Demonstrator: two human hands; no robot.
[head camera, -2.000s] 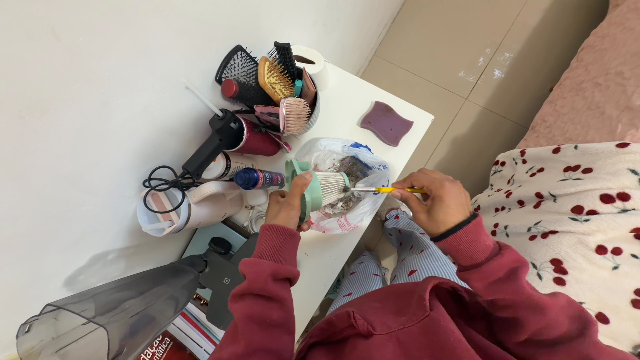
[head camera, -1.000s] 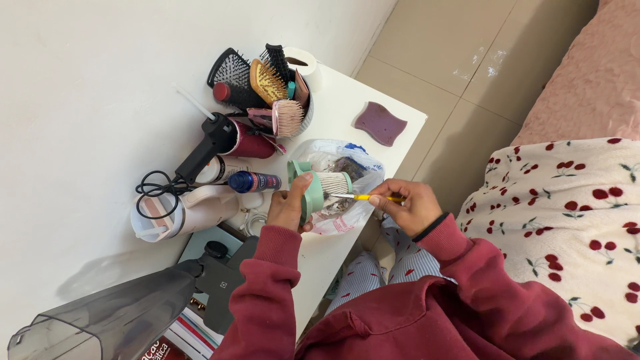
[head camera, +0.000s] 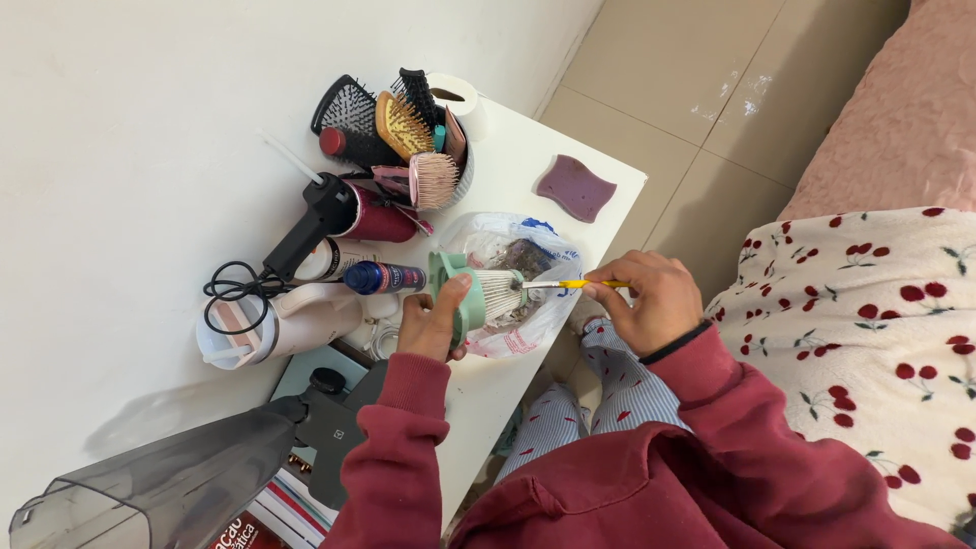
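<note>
My left hand (head camera: 435, 316) grips the green plastic rim of a pleated filter (head camera: 499, 294), which lies on its side in the air over an open plastic bag (head camera: 488, 236). Grey dust and fluff (head camera: 534, 259) show inside the bag. Between the thumb and fingers of my right hand (head camera: 648, 297) is a thin paintbrush (head camera: 572, 284) with a yellow handle. Its tip meets the filter's pleats near their far end. A purple sponge (head camera: 577, 188) rests on the white table beyond the bag.
Hairbrushes (head camera: 404, 126) in a holder, a paper roll (head camera: 457, 99), a blue bottle (head camera: 383, 277), a corded black styling tool (head camera: 309, 225) and a tumbler (head camera: 316, 320) crowd the wall side of the white table (head camera: 488, 412). A clear grey vacuum part (head camera: 175, 465) is at lower left.
Both hands remain over the bag, with the filter and the paintbrush still held. The right hand and brush have shifted slightly relative to the pleats.
</note>
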